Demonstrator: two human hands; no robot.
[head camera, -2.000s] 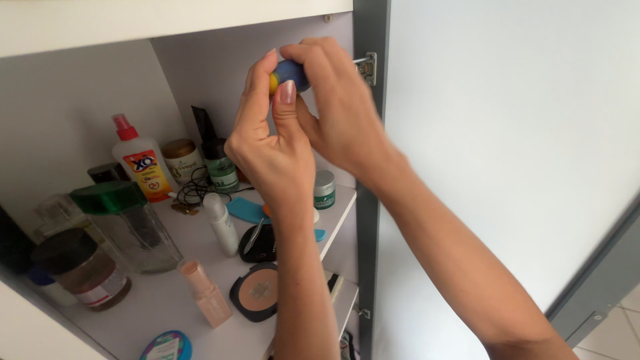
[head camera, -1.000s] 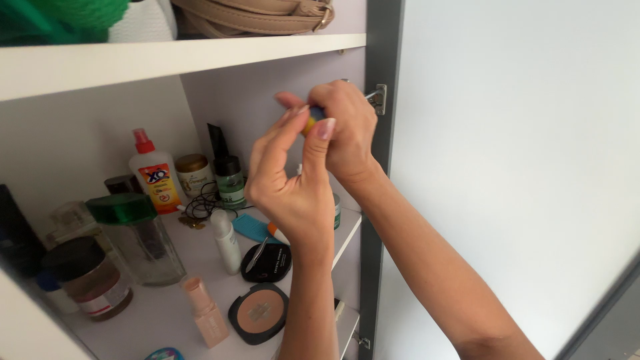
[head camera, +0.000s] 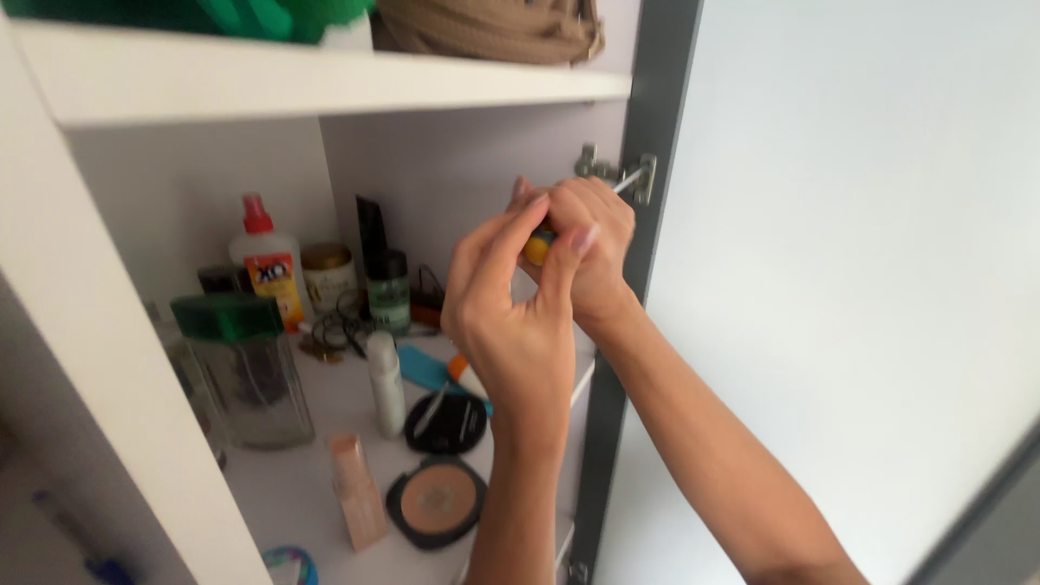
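Observation:
My right hand is wrapped around a screwdriver, whose yellow and blue handle end shows between my two hands. Its thin metal shaft reaches from my right fist to the metal hinge on the grey door frame. Fingers and thumb of my left hand curve around the butt of the handle; whether they touch it is hard to tell. The tip of the shaft is too small to make out clearly.
Below and left, the shelf holds a green-capped glass bottle, a red-topped spray bottle, a white bottle and an open powder compact. A higher shelf board carries a brown strapped item. The white door panel stands at right.
The view has shifted, bringing in the upper shelf. My right hand now wraps the handle in a fist, where two seconds ago its fingers were nearer the blue handle's end. The hinge is more exposed.

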